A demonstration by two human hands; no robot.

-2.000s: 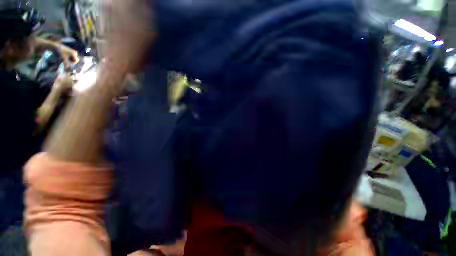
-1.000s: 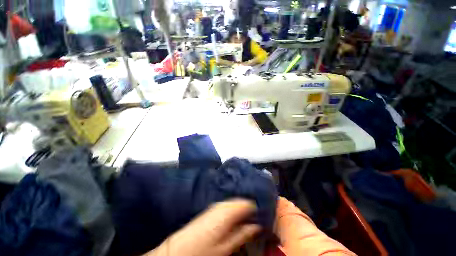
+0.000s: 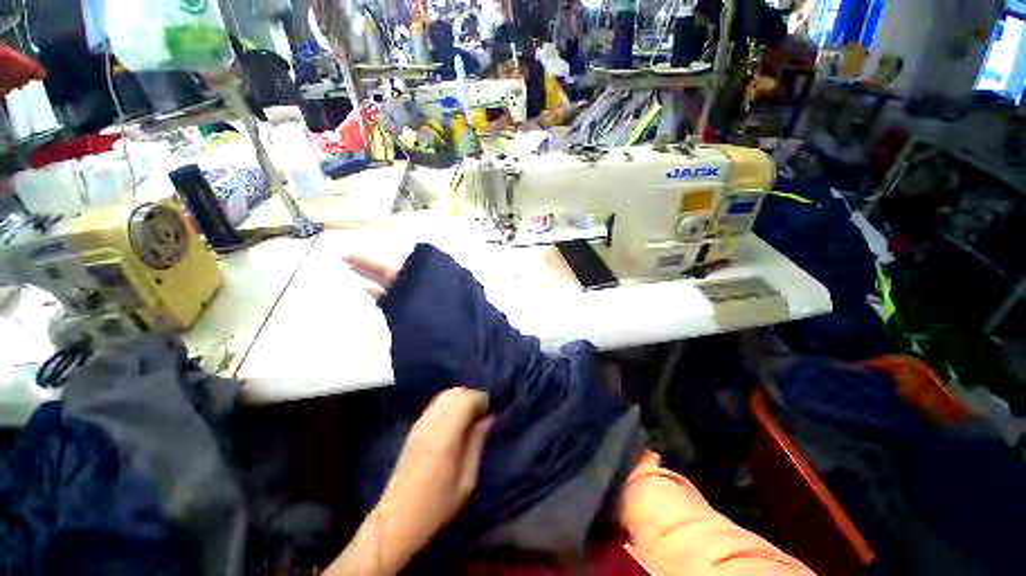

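Note:
A navy garment with a grey part [image 3: 529,416] lies bunched over my lap, its tube-like sleeve end reaching over the front of the white machine table [image 3: 326,326]. My left hand [image 3: 450,439] is closed on the navy cloth. My right forearm, in an orange sleeve, enters the garment from the lower right. Fingers of my right hand [image 3: 372,273] stick out of the tube's far end, extended and slightly apart; the palm is hidden in the cloth. The white JACK sewing machine [image 3: 641,203] stands behind, to the right.
A dark phone [image 3: 586,264] lies under the machine arm. A yellowish neighbouring machine [image 3: 158,264] stands at left, with a grey and navy garment pile [image 3: 146,450] before it. An orange crate [image 3: 804,484] holds dark garments at right. A person [image 3: 542,92] sits in the background.
The garment, raised before my face at first, is now low at the table edge. My right fingers have come out of its end over the table. My left hand has moved left and up.

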